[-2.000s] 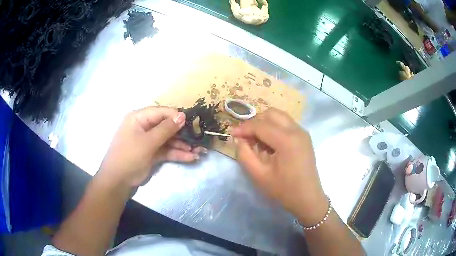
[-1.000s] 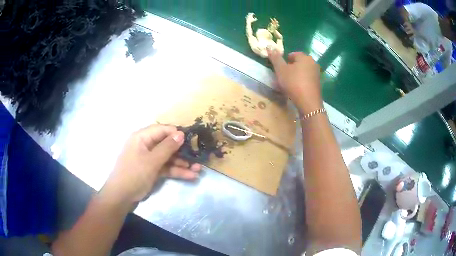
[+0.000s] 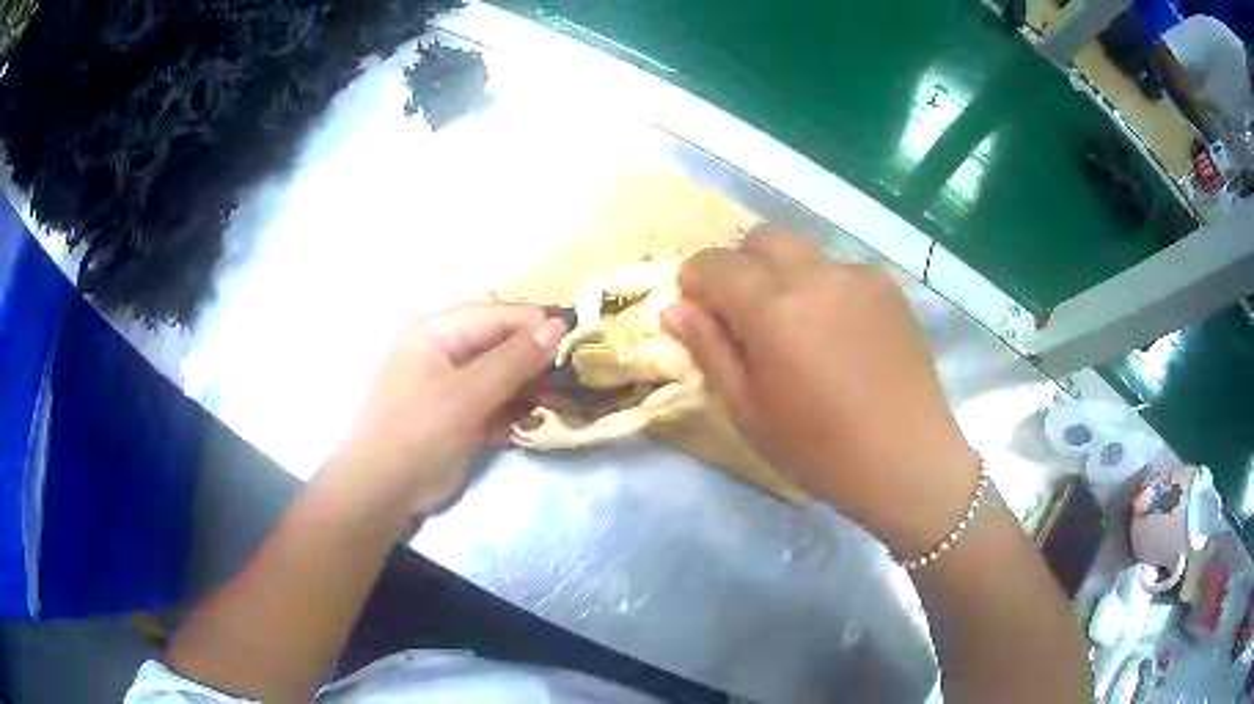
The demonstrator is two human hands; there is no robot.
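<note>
The tan figure body (image 3: 635, 347) is over the cardboard mat (image 3: 688, 206), its curved clawed arms pointing towards my left hand. My right hand (image 3: 811, 365) grips its far end; fingers hide that part. My left hand (image 3: 454, 392) pinches a black frilly piece (image 3: 561, 319), mostly hidden behind the figure and my fingers. The two parts are close together; I cannot tell if they touch. The glue dish and the thin stick are not visible.
A large heap of black frilly pieces (image 3: 151, 151) lies at upper left, with one loose piece (image 3: 447, 83) beside it. A green conveyor (image 3: 825, 83) runs behind a metal rail. A grey post (image 3: 1155, 282), phone (image 3: 1069, 530) and mug (image 3: 1169, 520) are at right. Blue crate (image 3: 96, 454) at left.
My right hand laid down the thin stick, took the tan figure from the green conveyor and brought it to the black piece. My left hand has kept hold of the black piece.
</note>
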